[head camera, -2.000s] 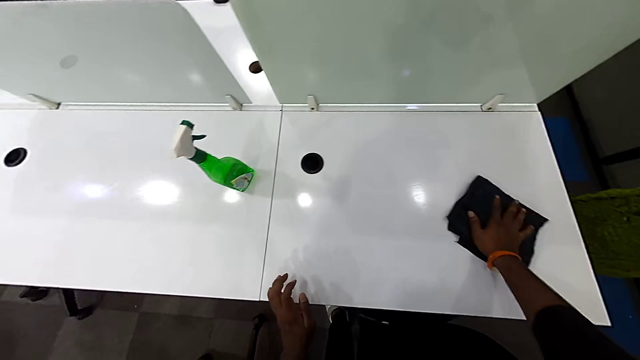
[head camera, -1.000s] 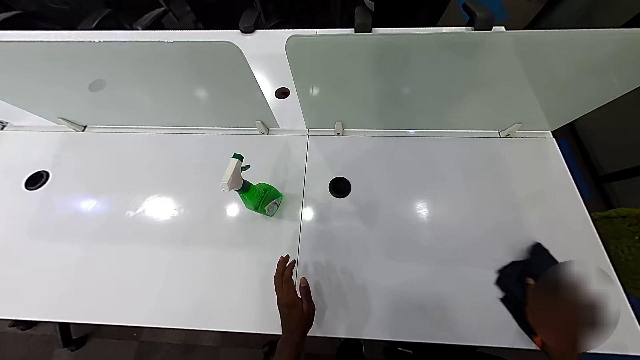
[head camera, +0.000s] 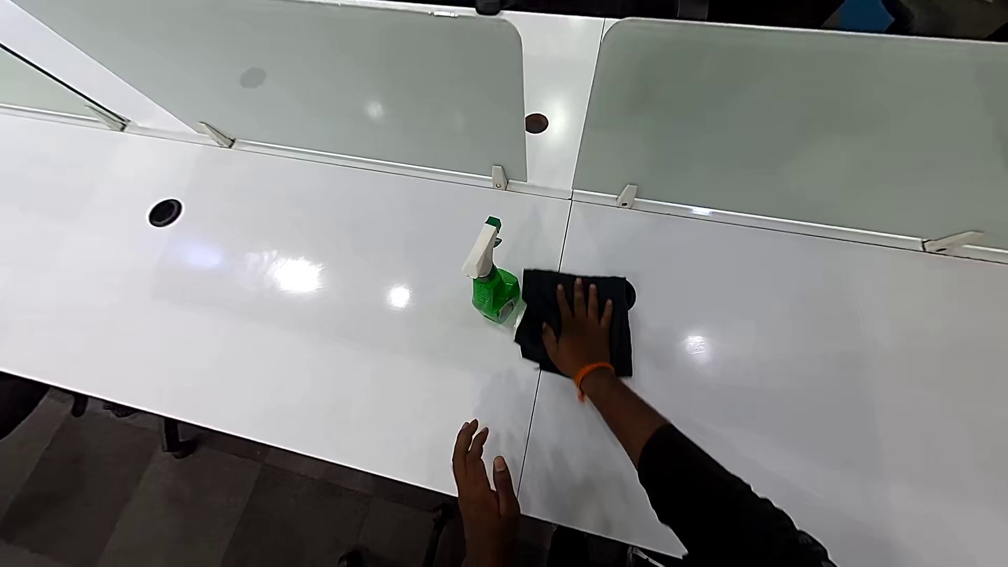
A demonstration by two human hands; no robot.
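My right hand (head camera: 584, 339), with an orange band at the wrist, lies flat with spread fingers on a dark cloth (head camera: 539, 303). The cloth lies across the seam between two white desktops (head camera: 756, 409) and partly covers a black cable grommet. Just left of the cloth stands a green spray bottle (head camera: 496, 295) with a white and green trigger head. My left hand (head camera: 486, 488) is near the desk's front edge, fingers apart and holding nothing.
Frosted glass dividers (head camera: 378, 94) (head camera: 787, 126) run along the back of the desks on small white brackets (head camera: 626, 196). Another cable grommet (head camera: 165, 213) is in the left desktop. Chair parts and a tiled floor (head camera: 142, 496) show below the front edge.
My right hand and the cloth have moved left from the right end of the desk to beside the spray bottle. The view has shifted.
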